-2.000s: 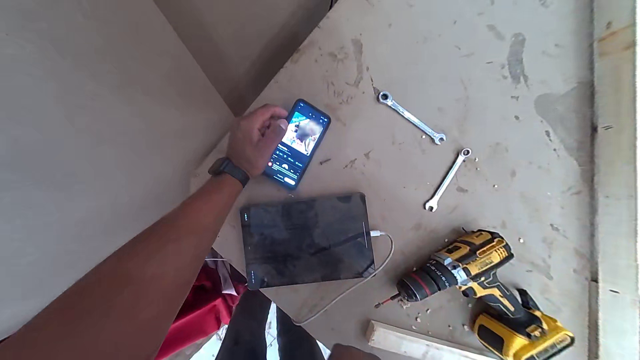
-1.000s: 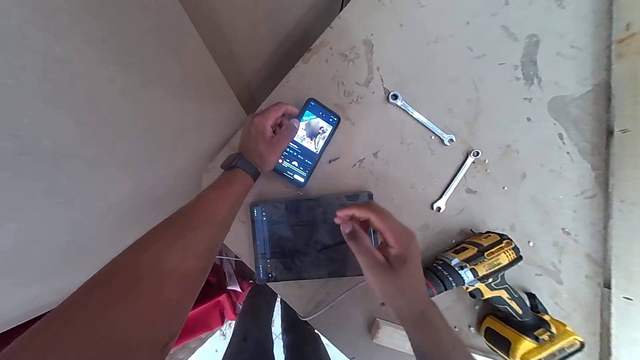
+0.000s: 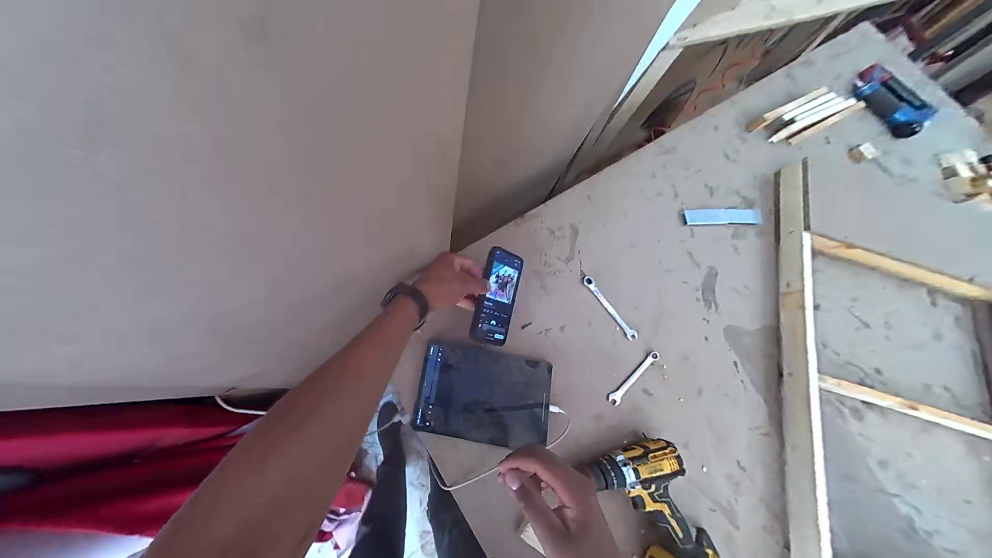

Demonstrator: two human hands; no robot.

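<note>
My left hand (image 3: 453,283), with a dark watch on the wrist, is at the left edge of a smartphone (image 3: 497,297) whose screen is lit; the phone lies on the table. Just below the phone lies a dark tablet (image 3: 482,395) with a white cable (image 3: 564,434) plugged into its right side. My right hand (image 3: 546,496) hovers by the tablet's lower right corner, thumb and forefinger curled close; whether anything is between them is unclear. To its right lies a yellow and black cordless drill (image 3: 647,465), partly hidden. Two combination wrenches (image 3: 611,308) (image 3: 634,378) rest right of the phone and tablet.
A wooden frame (image 3: 797,349) lies at the right. Beyond are a light blue strip (image 3: 722,217), several wood strips (image 3: 806,115) and a blue and red object (image 3: 893,101). A tall panel (image 3: 232,194) rises at the left, above red cloth (image 3: 101,465).
My right hand came into view over the tablet and has since moved down off its screen. My left hand stays by the phone. The view has shifted to show more of the table.
</note>
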